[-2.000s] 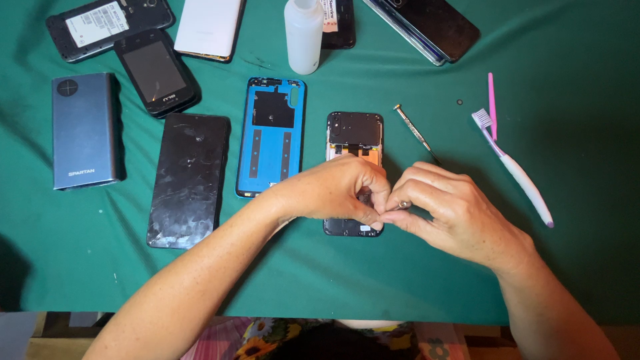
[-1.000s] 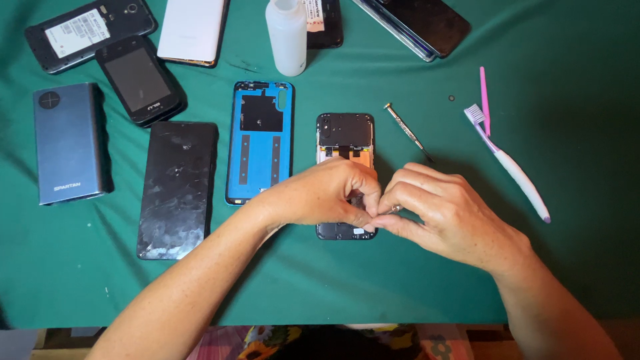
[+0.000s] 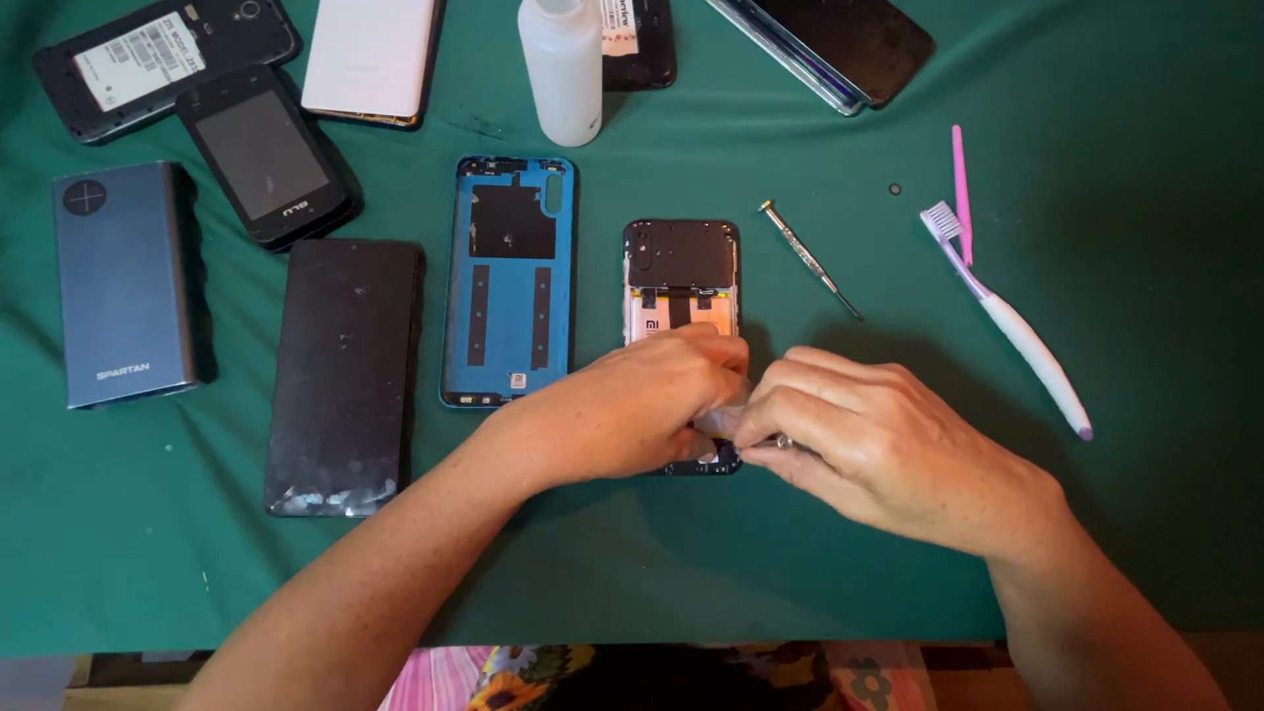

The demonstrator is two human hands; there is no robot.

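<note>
An opened smartphone (image 3: 681, 259) lies upright on the green cloth, its battery and black inner covers exposed. Across its lower half rests my left hand (image 3: 637, 400), fingers bent around something small that is mostly hidden, with a translucent bit showing by the fingertips. My right hand (image 3: 859, 434) is closed on a thin metal tool (image 3: 784, 442), likely a small screwdriver, at the phone's lower right edge. Left of the phone lies a blue phone back cover (image 3: 509, 326), inside up. A precision screwdriver (image 3: 812, 259) lies on the cloth above my right hand.
At the left are a black phone (image 3: 346, 375), a Spartan power bank (image 3: 128, 286) and a small BLU phone (image 3: 262, 148). A white plastic bottle (image 3: 563, 79) stands at the top. On the right lie a toothbrush (image 3: 1027, 346), a pink stick (image 3: 960, 188) and a tiny dark ring (image 3: 895, 189).
My two hands, together at the fingertips over the phone's lower end before, are slightly farther apart now. A translucent bit shows between them. The other objects lie as before.
</note>
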